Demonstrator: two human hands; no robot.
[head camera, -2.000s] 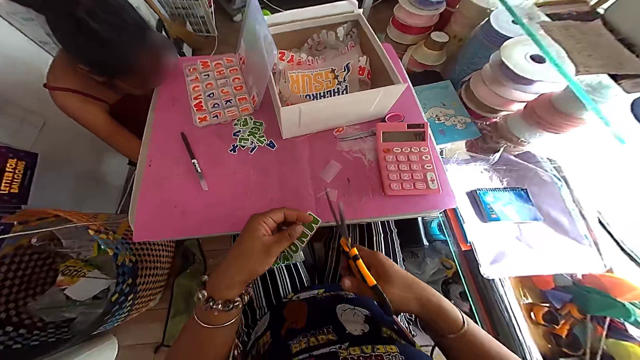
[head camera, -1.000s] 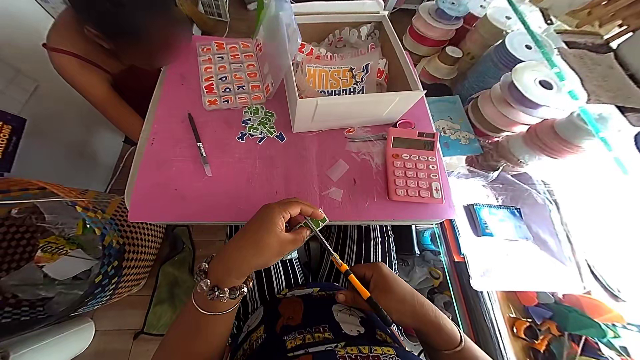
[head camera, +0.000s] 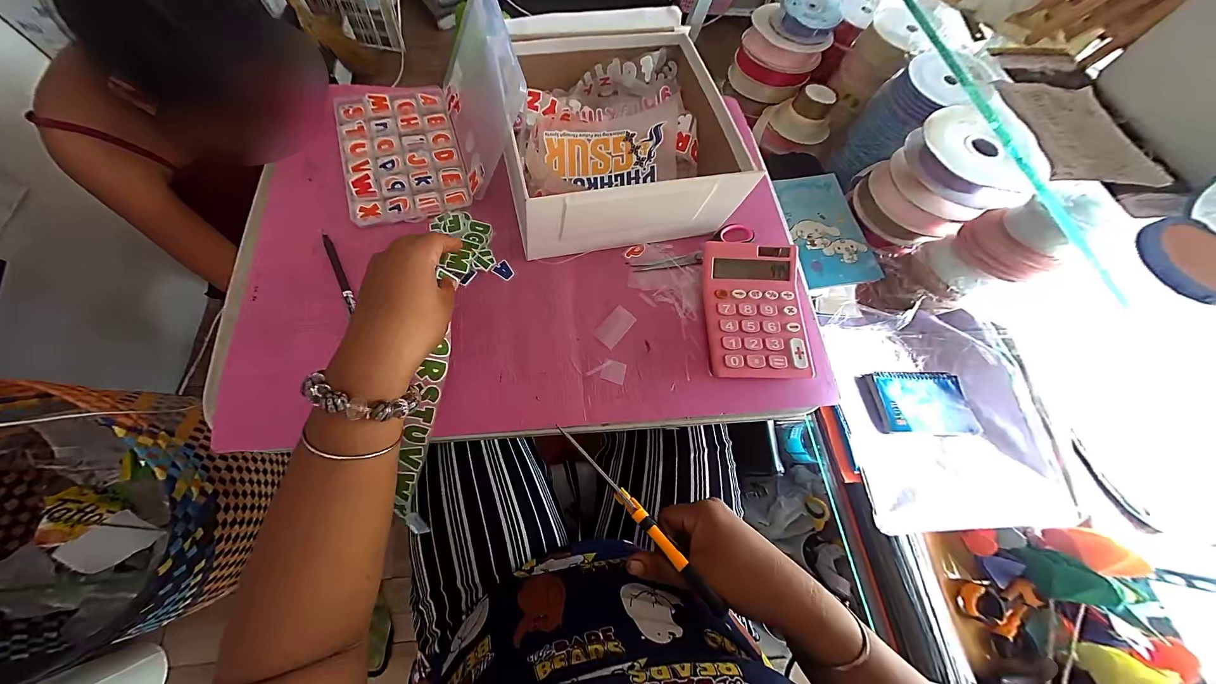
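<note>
My left hand (head camera: 404, 294) reaches over the pink table, its fingertips at a small pile of cut-out green letters (head camera: 475, 247). From under that hand a strip of green printed letters (head camera: 418, 427) hangs down over the table's front edge; whether the fingers hold it is hidden. Low in front of my body, my right hand (head camera: 689, 541) is closed around the orange-and-black handles of a pair of scissors (head camera: 655, 537). The blades look closed and point up and left toward the table edge, touching nothing.
On the pink table (head camera: 532, 370) are a tray of letter pieces (head camera: 404, 157), a white box (head camera: 636, 214) of packets, a pink calculator (head camera: 757, 313), a black pen (head camera: 337, 271) and clear scraps (head camera: 616, 326). Ribbon spools (head camera: 978, 152) stand right; a person (head camera: 123, 142) sits left, beyond a woven basket (head camera: 228, 513).
My left hand has moved from the table's front edge up to the pile of letters. The scissors, which met the green piece in my left hand a second ago, are now apart from it.
</note>
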